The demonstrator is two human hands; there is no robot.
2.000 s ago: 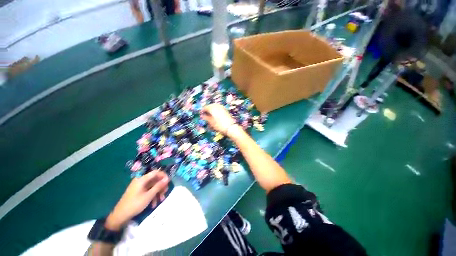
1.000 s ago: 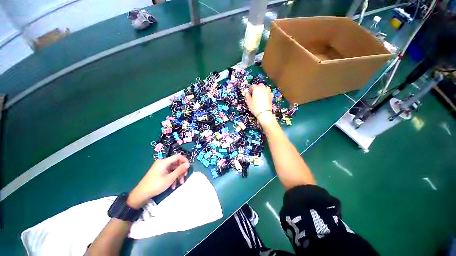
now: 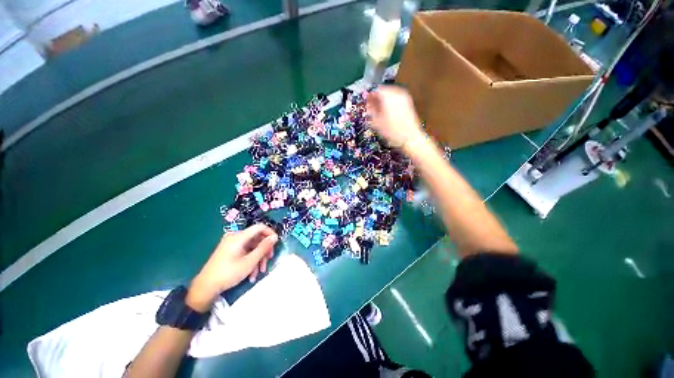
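Note:
A spread heap of small binder clips [image 3: 318, 177], in pink, blue, yellow and black, lies on the green bench [image 3: 148, 229]. My right hand [image 3: 392, 114] is over the far right part of the heap, near the carton; it is blurred and its fingertips are hidden, so I cannot tell if it holds a clip. My left hand [image 3: 240, 255] rests at the near left edge of the heap, fingers curled; whether a clip is in it is unclear. A white cloth [image 3: 273, 314] lies flat under and beside my left wrist.
An open brown carton [image 3: 510, 107] stands on the bench right behind the heap. A metal post [image 3: 383, 40] rises beside it. A white-footed stand [image 3: 536, 192] is on the green floor at the right. A small bundle [image 3: 207, 11] lies on the far belt.
My right hand has moved from the middle of the heap to its far right edge, beside the carton. My left hand has stayed nearly still. The view has shifted, then steadied.

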